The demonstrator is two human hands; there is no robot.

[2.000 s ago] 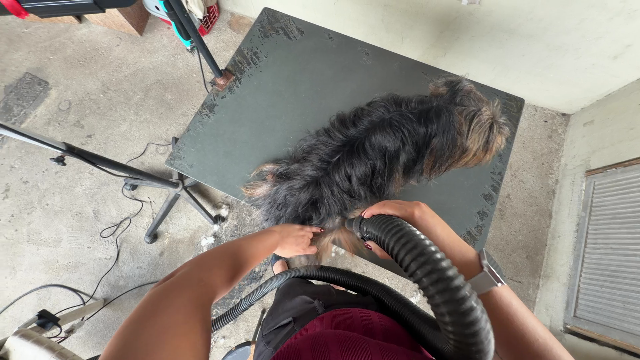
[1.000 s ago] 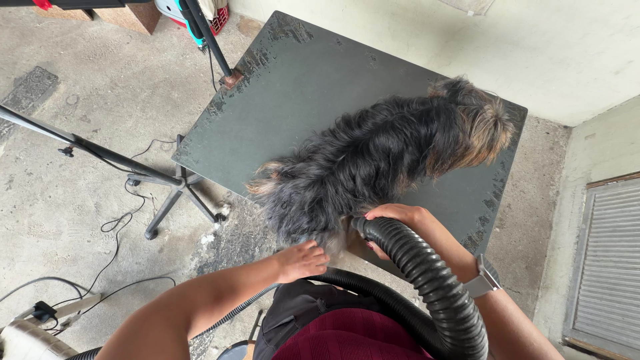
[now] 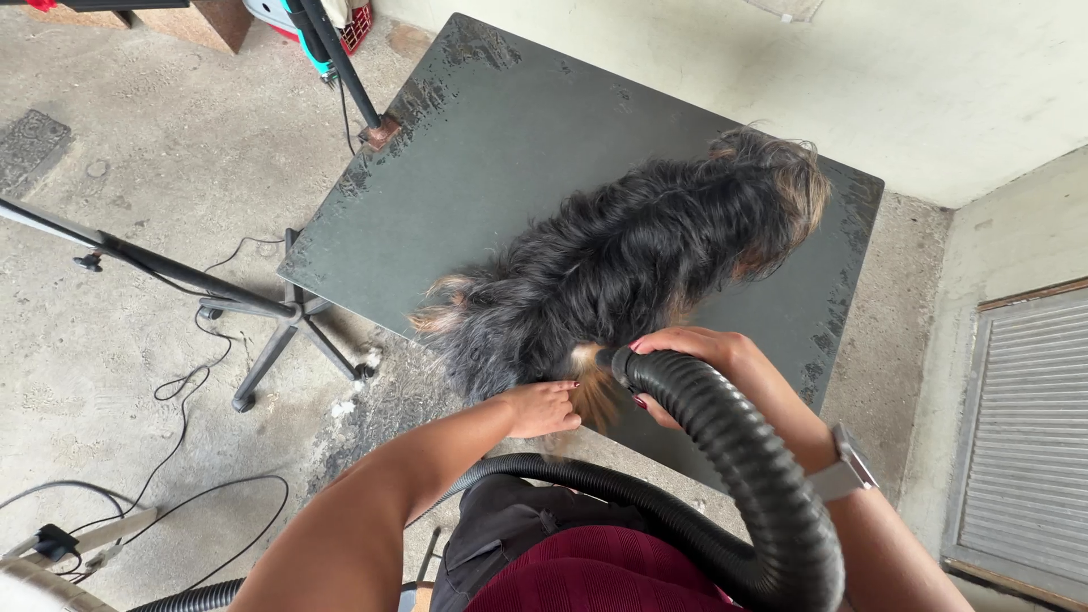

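Observation:
A long-haired black and tan dog [image 3: 629, 246] stands on a dark grooming table [image 3: 442, 170], its head toward the far right corner. My right hand [image 3: 693, 361] grips the nozzle end of a ribbed black dryer hose [image 3: 739, 450], whose tip points at tan fur low on the dog's near side. That fur is parted and spread out at the tip. My left hand [image 3: 540, 408] rests against the dog's coat just left of this fur, fingers toward the nozzle; whether it pinches any hair is unclear. The hose loops down past my waist.
A black post [image 3: 340, 64] is clamped at the table's left edge. On the concrete floor to the left are a wheeled stand [image 3: 293, 314] and loose cables [image 3: 183, 391]. A pale wall [image 3: 918, 76] runs behind the table, and a louvred panel [image 3: 1033, 433] is at the right.
My left hand has moved up and right from near my waist to the dog's coat beside the nozzle. Tan fur now shows fanned out there. My right hand keeps its hold on the hose.

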